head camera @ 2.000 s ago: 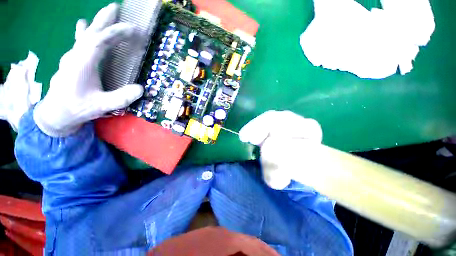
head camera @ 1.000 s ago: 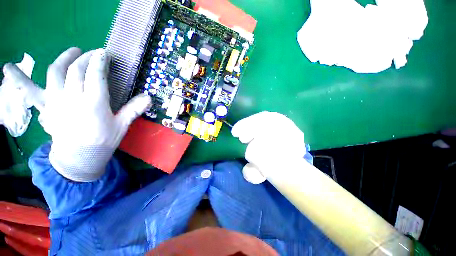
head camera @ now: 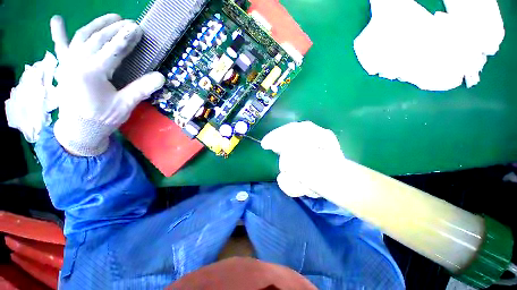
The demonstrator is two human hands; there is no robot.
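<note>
The green circuit board (head camera: 227,79) lies tilted on a red foam pad (head camera: 161,144). A silver finned heatsink (head camera: 170,31) runs along its left edge. My gloved left hand (head camera: 102,79) rests on the heatsink, fingers over its fins and thumb at the board's edge. My gloved right hand (head camera: 306,156) is closed around the front end of the pale yellow glue cartridge (head camera: 414,218). The thin nozzle (head camera: 250,137) points at the round capacitors (head camera: 240,127) beside the yellow block (head camera: 213,140) at the board's near corner. Whether the tip touches anything cannot be told.
A white wiping cloth (head camera: 431,48) lies at the far right of the green bench mat (head camera: 340,102). Another crumpled white wipe (head camera: 31,102) is at the left. The cartridge's green cap (head camera: 490,255) is at lower right. Red pads (head camera: 34,249) show at lower left.
The board, pad and heatsink sit turned slightly clockwise and further right in view. My left hand has moved up along the heatsink. The cartridge's rear end has swung up, showing its green cap.
</note>
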